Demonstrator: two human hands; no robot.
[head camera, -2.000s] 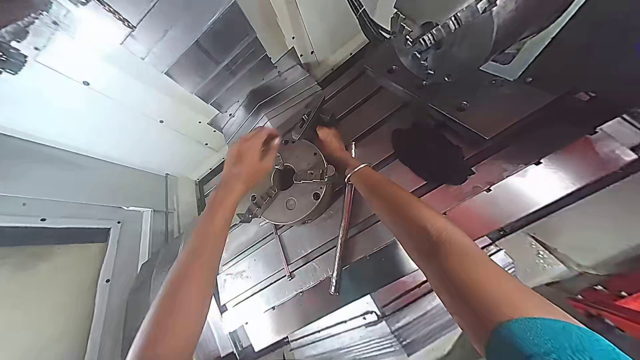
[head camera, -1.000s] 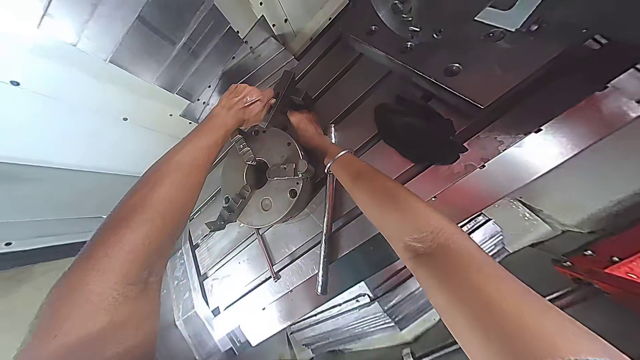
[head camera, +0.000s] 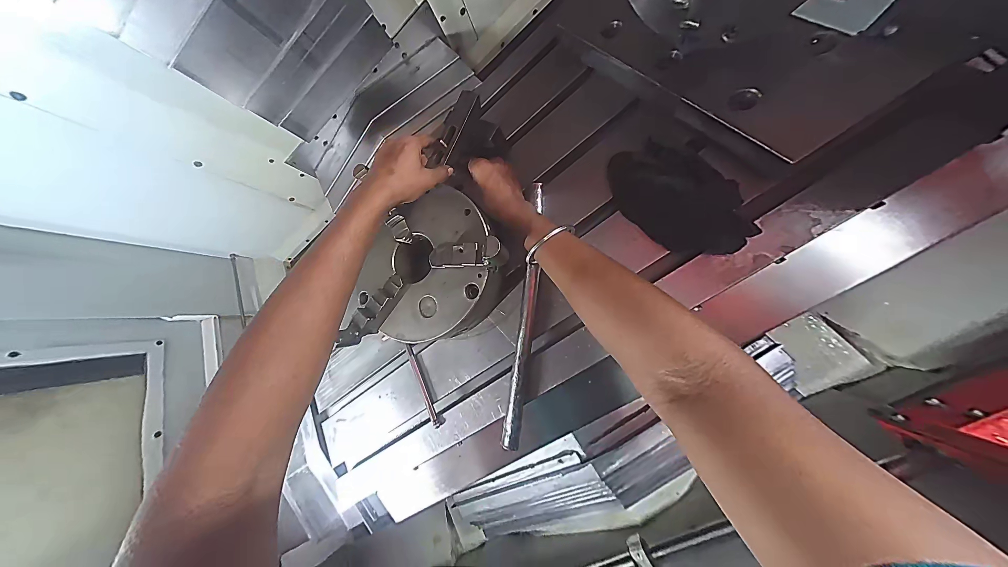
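A round steel three-jaw chuck (head camera: 429, 303) lies on the slotted machine table (head camera: 567, 315), its stepped jaws around a central hole. Just beyond its far edge stands a dark metal block or clamp (head camera: 465, 130). My left hand (head camera: 409, 169) is at the near left side of this block, fingers curled against it; its exact grip is partly hidden. My right hand (head camera: 498, 185) is at the block's right side with bent fingers, and what they hold cannot be made out. A long steel bar (head camera: 521, 362) lies right of the chuck, partly under my right forearm. A thinner rod (head camera: 424, 386) extends from the chuck's near side.
A black cloth or glove (head camera: 677, 197) lies on the table to the right. Behind it is a dark raised plate (head camera: 709, 87) with bolt holes. Pale machine walls (head camera: 157, 157) rise at the left. A red object (head camera: 953, 417) stands at the far right.
My left hand has moved from above the chuck onto the dark block beyond it. My right hand stays beside the block. The view has shifted closer to the chuck.
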